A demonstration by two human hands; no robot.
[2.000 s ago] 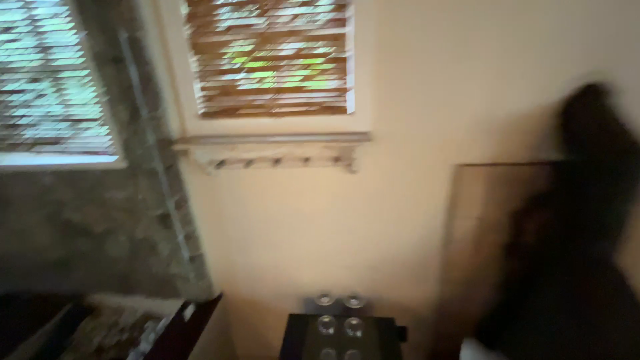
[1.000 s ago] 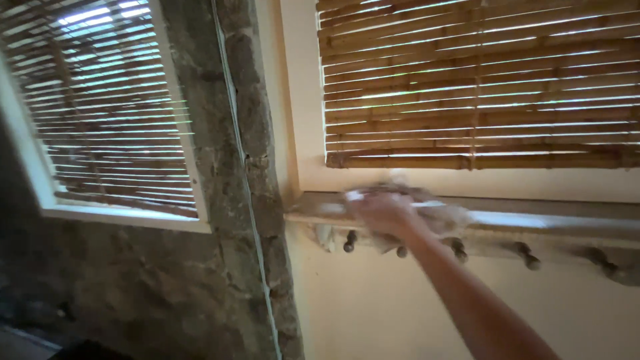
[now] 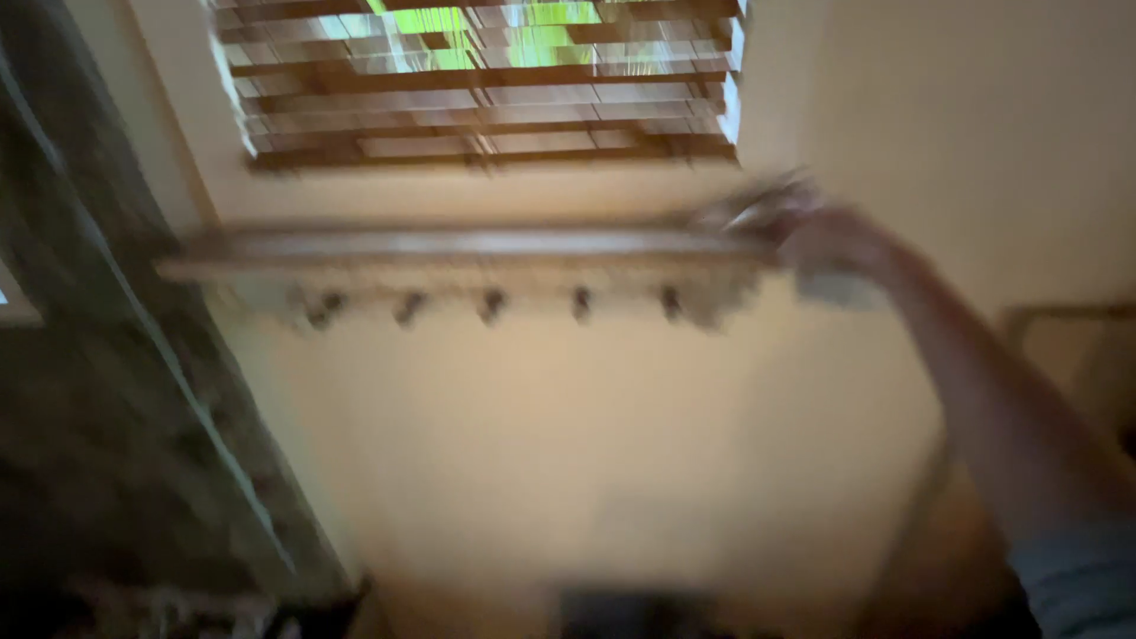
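Observation:
My right hand [image 3: 830, 238] is at the right end of a wall shelf [image 3: 479, 244], shut on a crumpled cloth [image 3: 754, 209] that lies against the shelf's top and end. Motion blur hides the fingers and the cloth's exact shape. Below the shelf board runs a row of several dark pegs [image 3: 493, 304]. My left hand is out of view.
Above the shelf is a window with a slatted bamboo blind [image 3: 479, 115]. At left stands a dark stone wall [image 3: 106, 399] with a pale cord [image 3: 191, 390] running down it. A dark object [image 3: 630, 612] sits low at the bottom centre.
My right hand and the cloth have moved right along the shelf, from near its left end to its right end. Two seconds ago no hand was in view. The view has shifted greatly.

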